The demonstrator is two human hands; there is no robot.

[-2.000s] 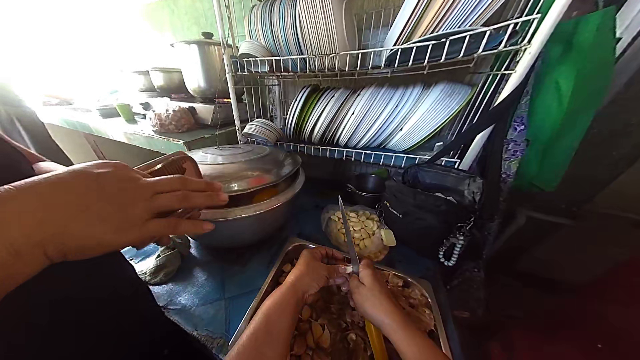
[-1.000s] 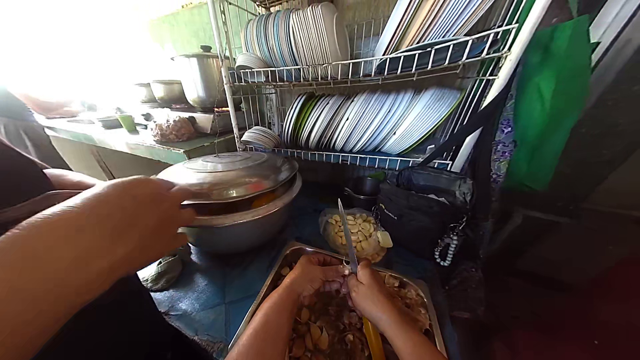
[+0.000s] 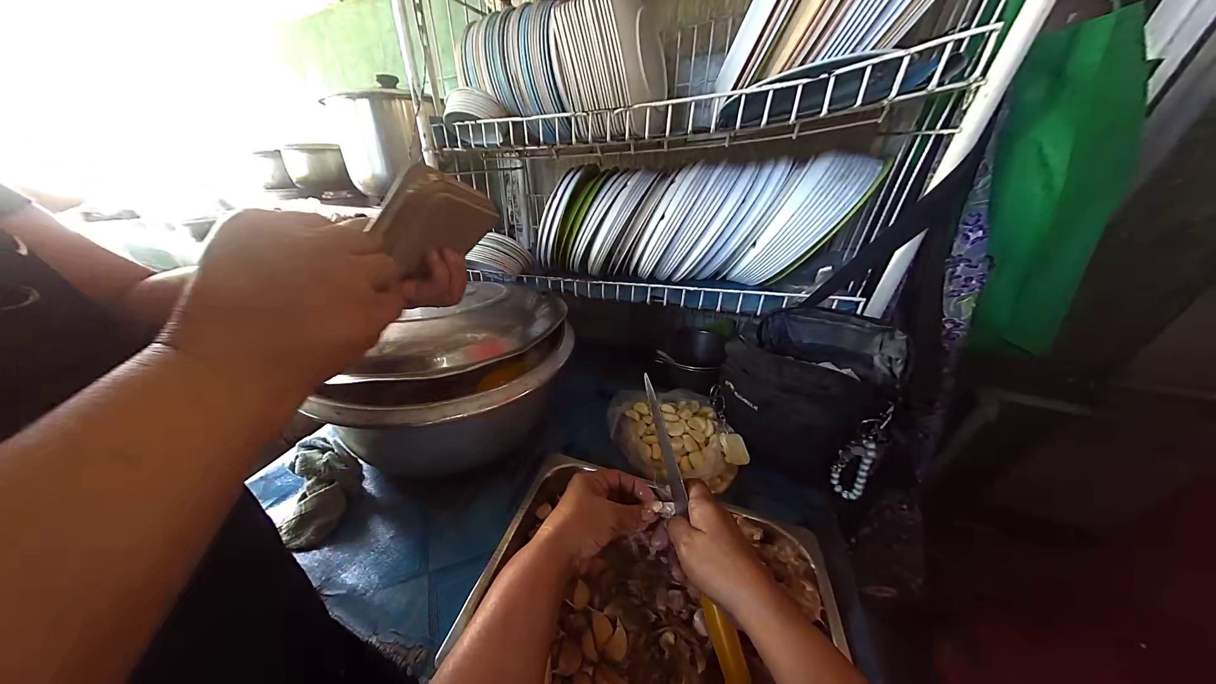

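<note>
My left hand (image 3: 600,513) pinches a small pale garlic clove (image 3: 665,509) between its fingertips. In my right hand (image 3: 711,546) is a knife (image 3: 668,442), its blade pointing up and away against the clove. A yellow handle (image 3: 725,638) shows below the right palm; whether it belongs to that knife I cannot tell. Both hands are over a metal tray (image 3: 825,560) of garlic cloves and loose skins. Just beyond the tray sits a clear plastic bag of peeled cloves (image 3: 676,437).
At left, another person's hands (image 3: 304,275) hold a brown wallet-like object (image 3: 432,217) above a lidded metal basin (image 3: 446,432). A dish rack (image 3: 703,294) full of plates stands behind. A black bag (image 3: 807,408) is at right, a grey cloth (image 3: 323,489) at left.
The other person's hand at left has risen, and a brown wallet-like object now shows in it above the basin. My own hands keep nearly the same place and hold.
</note>
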